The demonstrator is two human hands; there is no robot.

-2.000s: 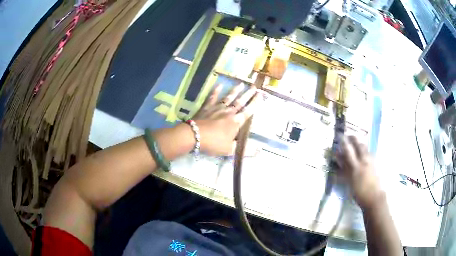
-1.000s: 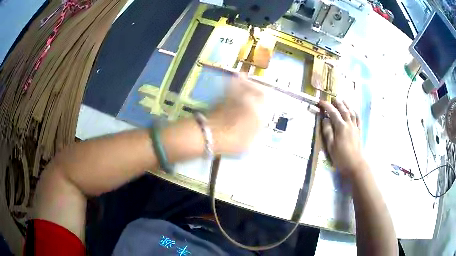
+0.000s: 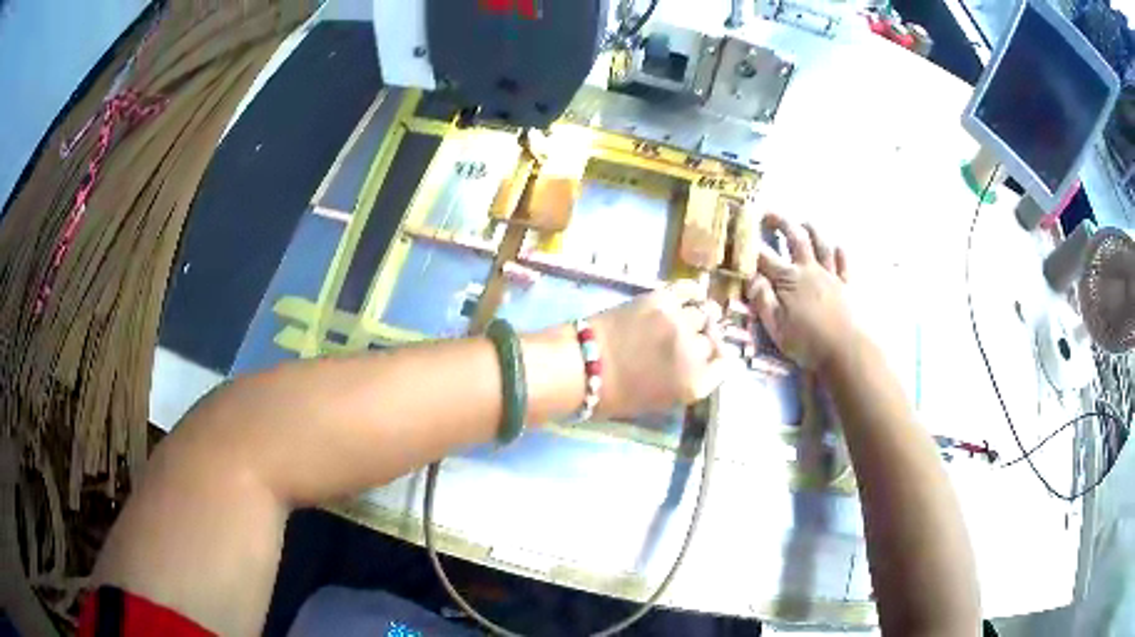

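Observation:
A long brown strap handle (image 3: 432, 523) hangs in a U loop over the table's front edge. Its left end runs up to the yellow clamp frame (image 3: 639, 156) under the machine head (image 3: 504, 56). My left hand (image 3: 660, 351) is closed on the strap's right part, just below the frame's right foot (image 3: 706, 230). My right hand (image 3: 803, 289) rests beside that foot, fingers spread and bent, its fingertips near the frame's right edge. The strap's right end is partly hidden by my left hand. The template plate (image 3: 566, 467) lies below the frame.
A thick strap bundle (image 3: 137, 199) with a red-pink tie cord (image 3: 93, 174) lies at the left. A dark mat (image 3: 268, 174) is beside it. A control screen (image 3: 1043, 100), a small fan (image 3: 1111, 289) and thread snips (image 3: 965, 448) are at the right.
My left hand has moved right, from the left foot to the strap's right side. My right hand has shifted up beside the right foot. The view has turned, so the machine appears farther left.

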